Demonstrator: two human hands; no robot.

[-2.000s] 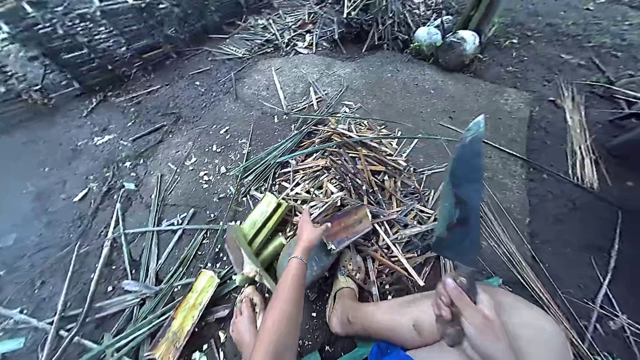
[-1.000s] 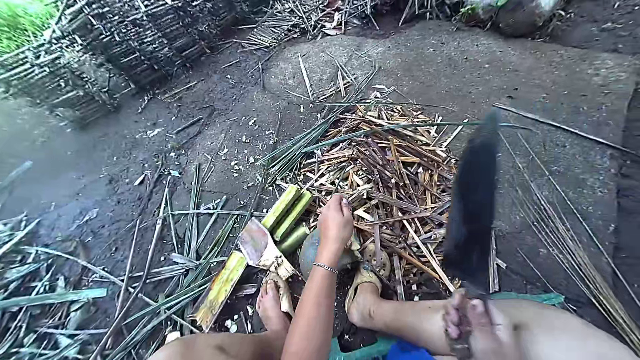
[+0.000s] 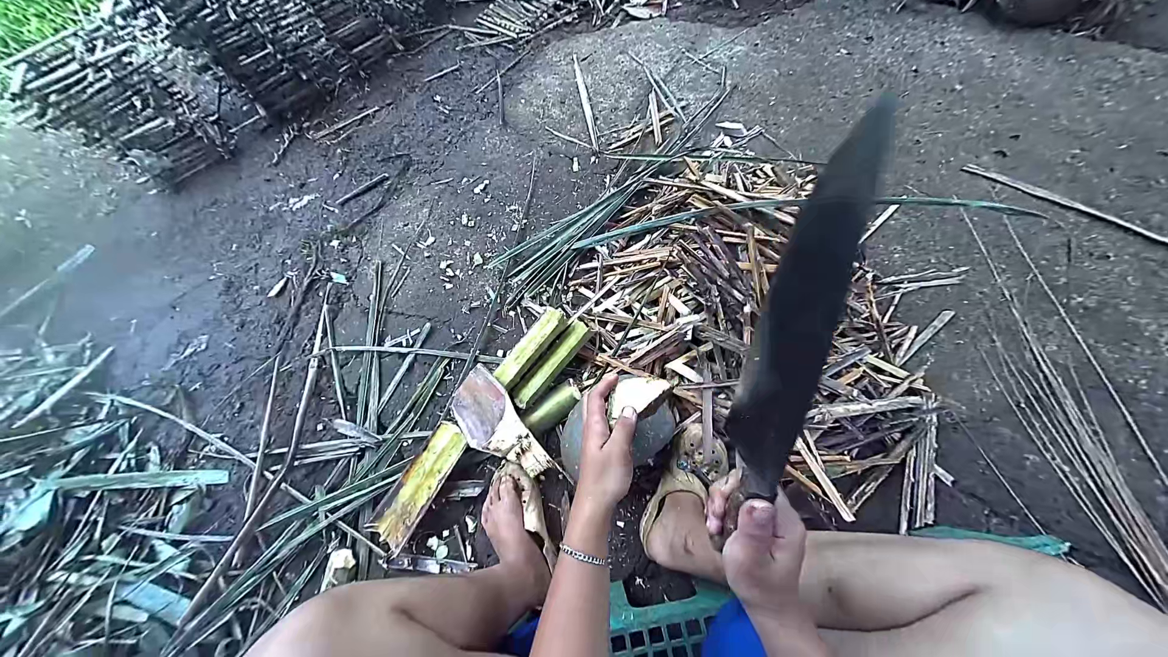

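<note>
My left hand (image 3: 606, 447) grips a short pale piece of plant stem (image 3: 639, 394) against a rounded grey stone (image 3: 573, 438) between my feet. My right hand (image 3: 759, 538) is closed on the handle of a large machete (image 3: 808, 310), its broad dark blade raised and pointing up and away. Left of the stone lie split green stalk pieces (image 3: 531, 349), a pale, purplish stalk piece with a cut end (image 3: 484, 411) and a longer yellow-green split piece (image 3: 422, 484). Beyond the stone spreads a heap of thin split sticks (image 3: 675, 283), partly hidden behind the blade.
My feet, the right one in a clog (image 3: 695, 456), flank the stone. A green plastic crate (image 3: 671, 620) is beneath me. Leaf strips and stalks (image 3: 356, 456) litter the ground at left; thin dry stems (image 3: 1077, 392) lie at right. A woven stick fence (image 3: 109, 91) stands at upper left.
Two seconds ago my left hand was on a longer reddish-brown split piece over the stone; now a short pale piece is there. The machete remains raised in my right hand. The view has shifted right.
</note>
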